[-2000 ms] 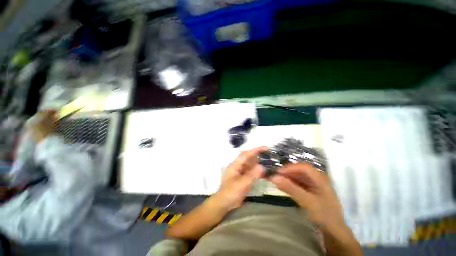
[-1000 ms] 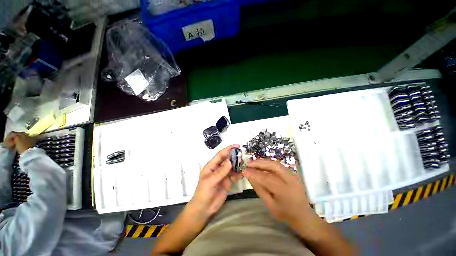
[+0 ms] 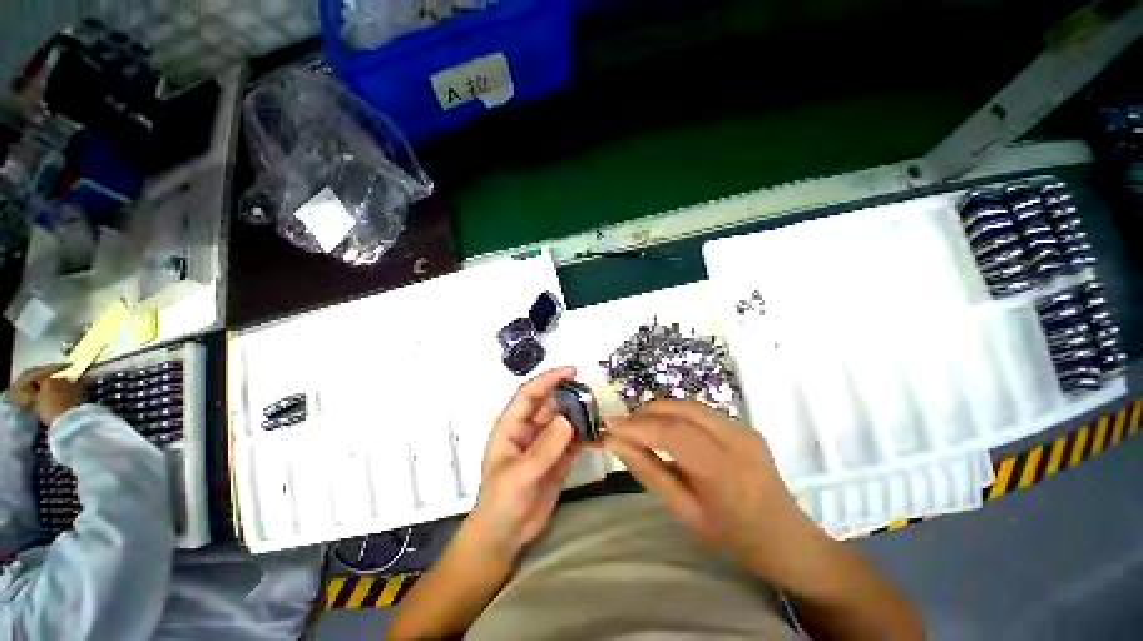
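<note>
A glossy black watch case (image 3: 575, 408) is held upright on edge in the fingertips of my left hand (image 3: 524, 458). My right hand (image 3: 687, 458) has its fingertips at the case's right edge; whether they pinch a small part is too small to tell. A loose heap of small silvery metal parts (image 3: 673, 367) lies on a pale sheet (image 3: 627, 316) just behind my right hand. Three black cases (image 3: 523, 343) lie loose on the left white tray (image 3: 376, 363), left of the heap.
Dark cases stand in rows at the far right end of the right white tray (image 3: 840, 313); tiny parts (image 3: 751, 303) lie on it. More cases (image 3: 285, 411) lie at the left tray's left end. Behind are a clear bag (image 3: 328, 188) and blue bin (image 3: 466, 78). A coworker's sleeve (image 3: 107, 507) is at left.
The blur has cleared and the view has shifted. My hands have come together around the black case, which now shows clearly and is turned differently from one second ago.
</note>
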